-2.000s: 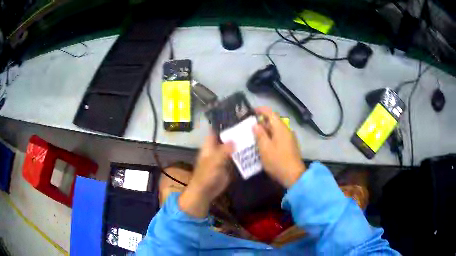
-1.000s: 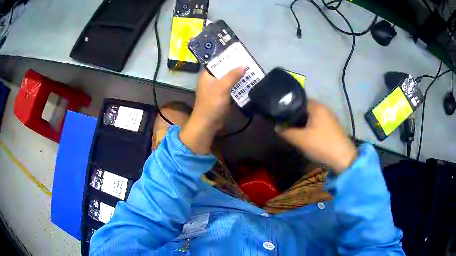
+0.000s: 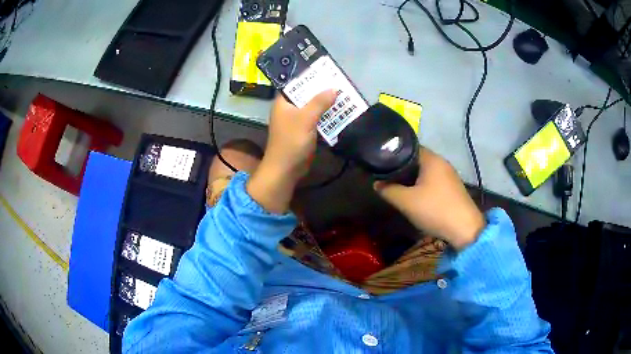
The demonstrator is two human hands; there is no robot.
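Note:
My left hand (image 3: 296, 142) holds a black smartphone (image 3: 284, 59), back up and tilted, with its thumb on the white barcode label (image 3: 322, 86). My right hand (image 3: 432, 197) grips a dark handheld scanner (image 3: 385, 140), whose head covers the phone's lower end; whether they touch I cannot tell. A phone with a yellow card (image 3: 257, 52) lies on the bench behind the held phone. Another phone with a yellow card (image 3: 544, 153) lies at the right. A loose yellow card (image 3: 403, 113) lies partly behind the scanner head.
An empty black tray (image 3: 153, 45) lies on the bench's left. A tray of label-up phones (image 3: 156, 207) is left of my lap, beside a blue panel (image 3: 98, 238) and red stool (image 3: 52, 142). Mice (image 3: 530, 45) and cords are at right. Dark stacked trays (image 3: 580, 276) stand lower right.
From two seconds ago, my right hand has let go of the phone and taken the scanner from the bench. Since one second ago, the scanner head has shifted slightly down-left and uncovered more yellow card.

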